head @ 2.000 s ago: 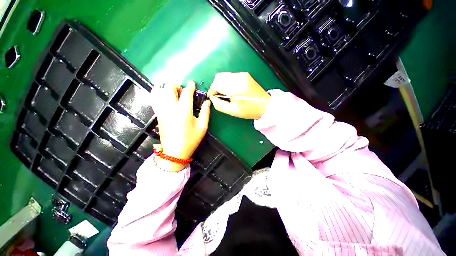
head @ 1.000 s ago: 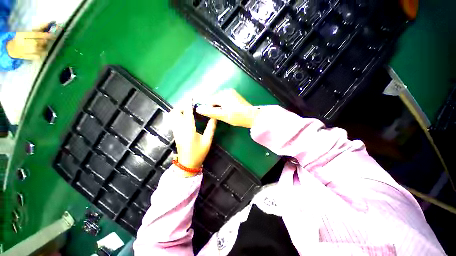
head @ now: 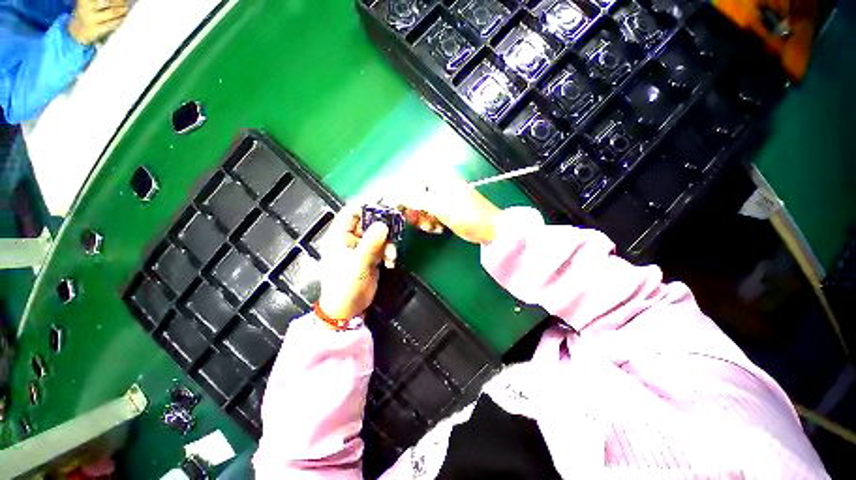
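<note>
My left hand (head: 352, 258) holds a small black square unit (head: 384, 221) between thumb and fingers, above the edge of an empty black blister tray (head: 246, 246). My right hand (head: 441, 208) is just right of the unit, its fingers bent. A thin pale rod (head: 507, 175) sticks out from behind the right hand toward a second black tray; its other end is hidden by the hand. That second tray (head: 469, 117), at the upper right, has many pockets filled with units.
Several dark units (head: 144, 183) stand spaced along the green surface (head: 310, 56) at the left. A small dark cluster (head: 180, 411) lies beside a white paper slip (head: 214, 448). An orange fixture (head: 774, 33) is at the upper right. A person's blue sleeve (head: 42, 61) shows upper left.
The unit in my left hand now shows its face. The pale rod has come into view behind my right hand. The camera view has shifted, showing more of the upper-right tray and the orange fixture.
</note>
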